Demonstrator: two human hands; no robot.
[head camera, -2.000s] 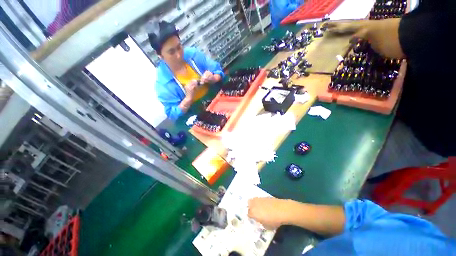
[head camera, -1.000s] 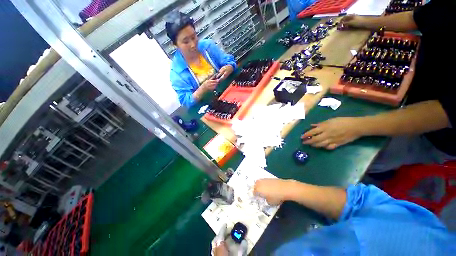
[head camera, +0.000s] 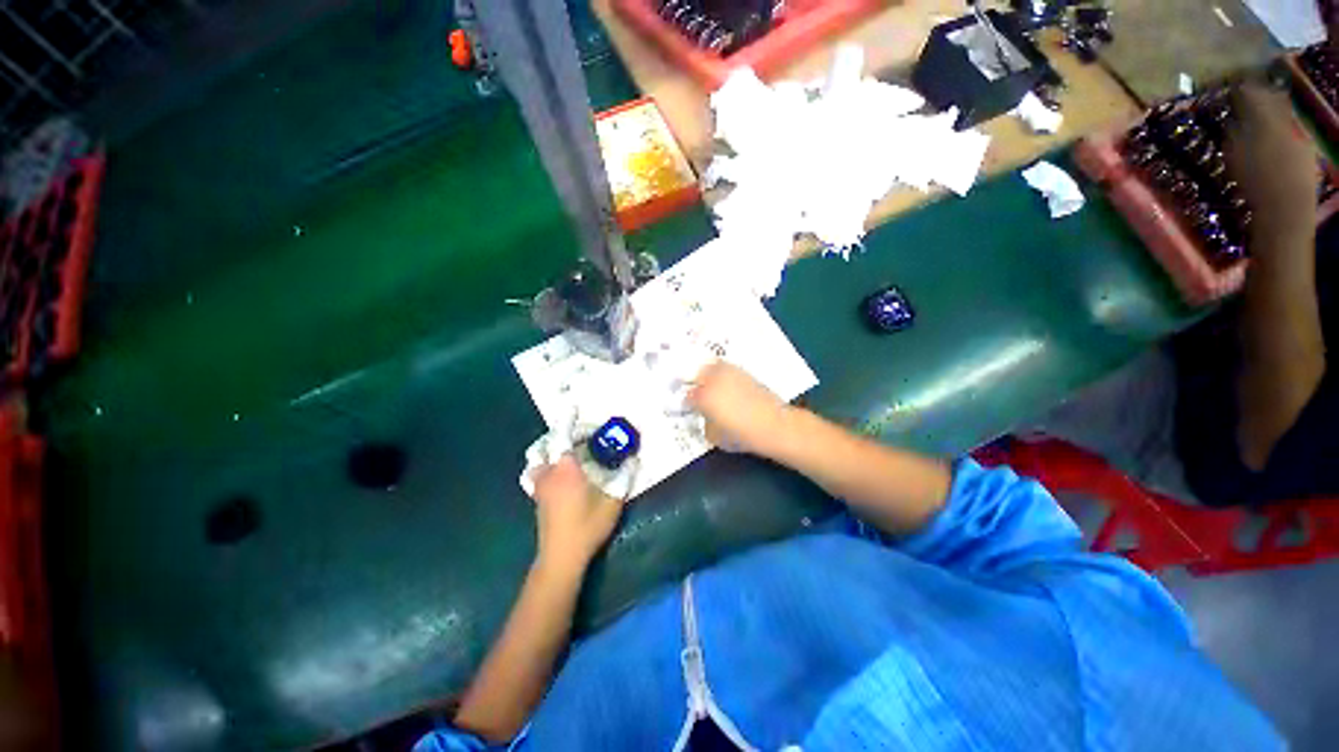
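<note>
My left hand (head camera: 573, 503) holds a black watch head (head camera: 614, 442) with a lit blue-white face, white wipe around its fingers, over the lower left of the white paper sheet (head camera: 778, 367). My right hand (head camera: 734, 411) is on the right part of the sheet, its fingertips bunched at white material (head camera: 680, 385); the wipe and sheet are hard to tell apart there. Another dark watch head (head camera: 888, 309) lies on the green mat to the right of the sheet.
A metal post (head camera: 551, 103) and a dark-topped container (head camera: 585, 294) stand behind the sheet. Beyond are white wipes (head camera: 837, 147), an orange-edged box (head camera: 643, 165) and a black open box (head camera: 981, 66). Two dark round items (head camera: 378, 466) lie left. A co-worker's arm (head camera: 1281, 265) reaches over a tray (head camera: 1175, 235) at right.
The view has swung down and left. My left hand, cut off by the lower edge before, now shows fully with the lit watch head. The co-worker's hand has left the watch head on the mat.
</note>
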